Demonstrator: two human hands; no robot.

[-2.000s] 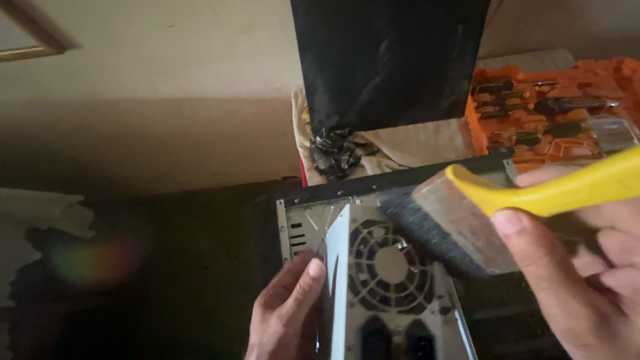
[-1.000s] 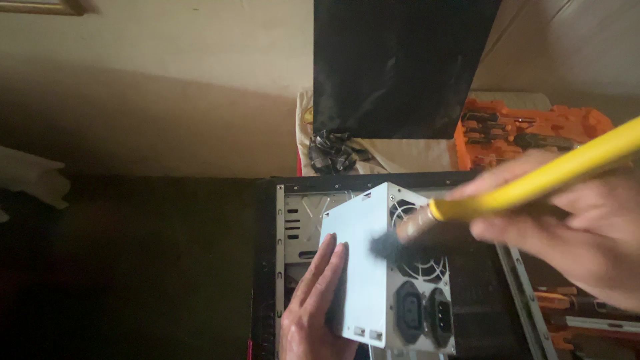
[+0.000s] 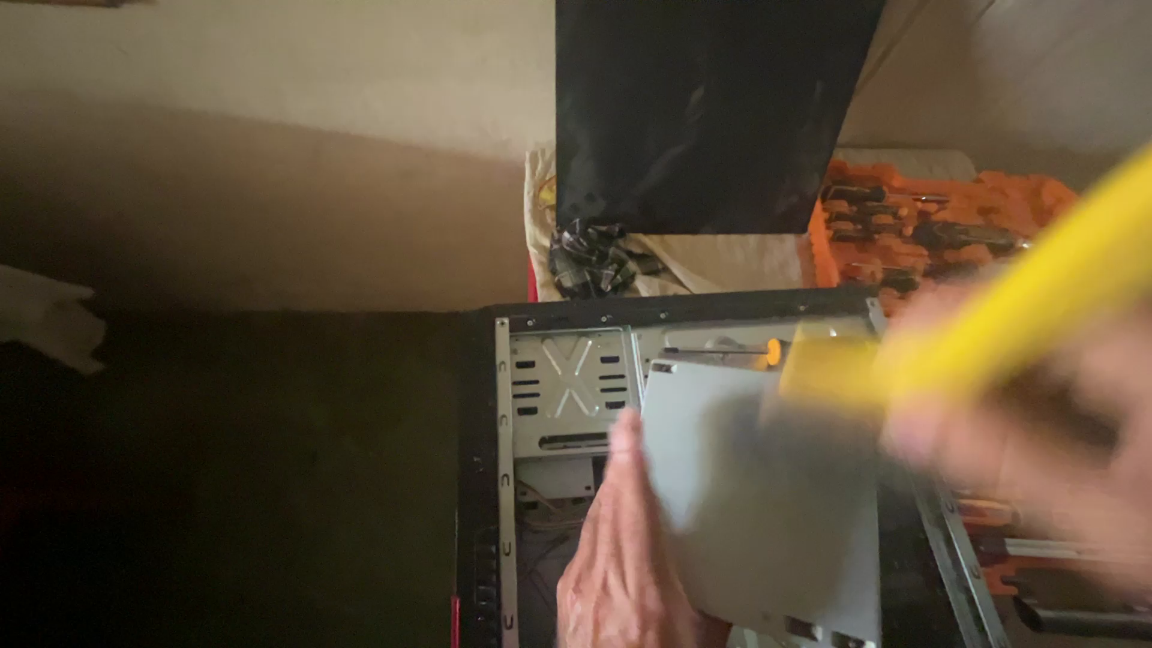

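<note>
My left hand (image 3: 625,558) supports the left side of a computer power supply (image 3: 774,504), whose plain grey metal face is turned up toward me. My right hand (image 3: 1017,423) grips a yellow-handled paintbrush (image 3: 1017,324), blurred by motion, over the upper right of that face; its bristles cannot be made out clearly. Beneath the power supply lies an open computer case (image 3: 571,378) with a silvery metal frame and black edges. A screwdriver with an orange-yellow handle (image 3: 774,352) rests just beyond the unit's far edge.
A black panel (image 3: 702,117) stands behind the case, beside a crumpled plaid cloth (image 3: 589,261) on a pale cloth (image 3: 729,261). An orange tool case (image 3: 954,225) with several tools is at the back right. More tools (image 3: 1044,549) lie at the lower right. White material (image 3: 49,319) shows at far left.
The power supply has turned; its fan grille and sockets, seen earlier, are now out of sight and the plain face shows. My right hand still holds the brush, which has shifted over that face.
</note>
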